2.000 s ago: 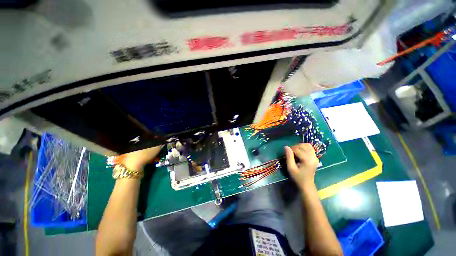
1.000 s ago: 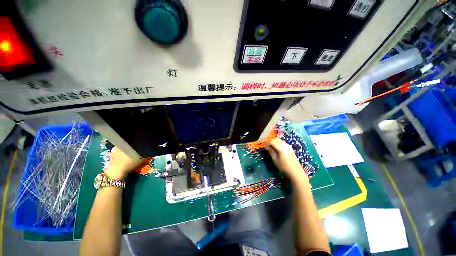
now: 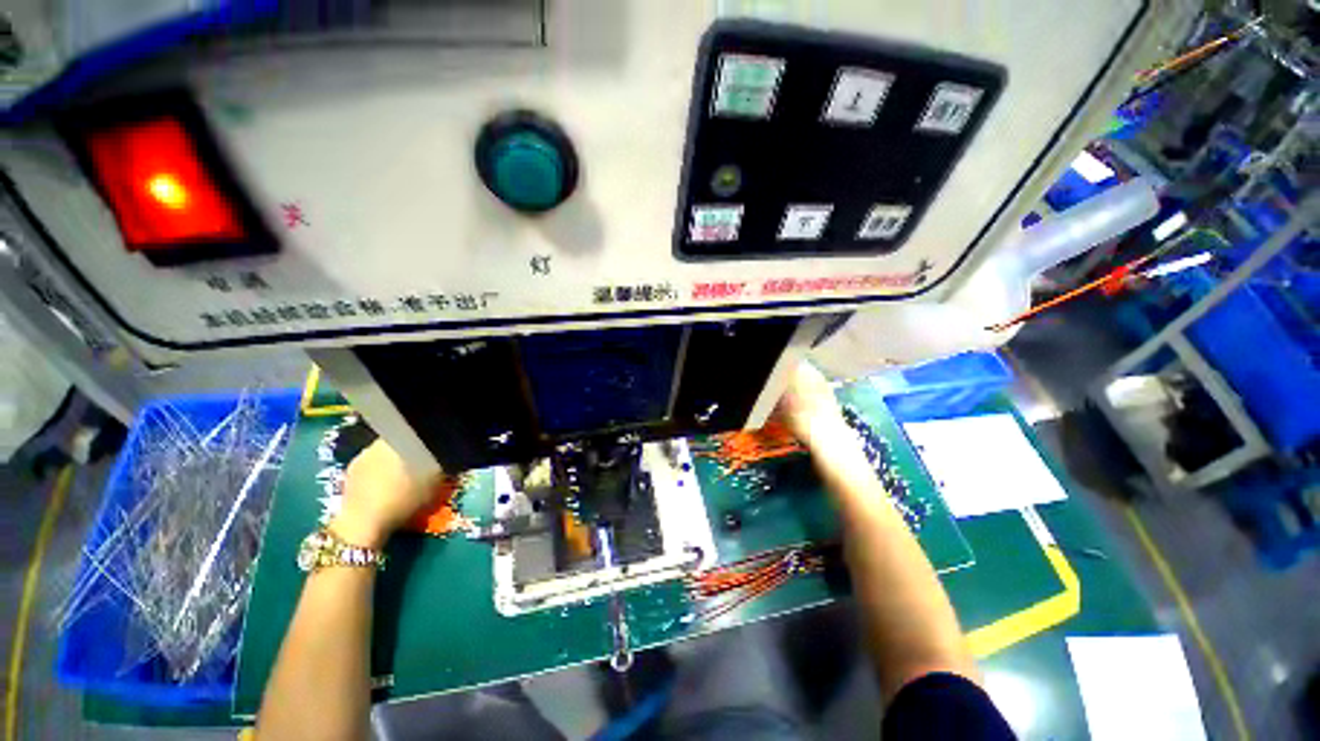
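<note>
My left hand (image 3: 388, 489) is at the left of the tooling, beside orange wire leads (image 3: 440, 507); its fingers are partly hidden behind the machine's edge. My right hand (image 3: 799, 398) reaches to the back right, at more orange leads (image 3: 756, 446); its fingertips are hidden or blurred. The dark applicator block (image 3: 597, 500) sits on its pale base plate (image 3: 692, 557) between the hands, with the silver rod (image 3: 620, 637) pointing to me. A fan of red-brown leads (image 3: 746, 582) lies on the mat, right of the plate.
The cream machine housing (image 3: 391, 145) hangs overhead with a glowing red switch (image 3: 162, 185), green button (image 3: 526, 162) and keypad (image 3: 840, 145). A blue bin (image 3: 109, 669) of white-grey strands stands left. Paper sheets (image 3: 984, 466) and yellow tape (image 3: 1028, 623) lie right.
My right hand has moved from the front right of the mat to the back right. My left hand stays left of the tooling. The view has shifted, showing more of the machine's front panel.
</note>
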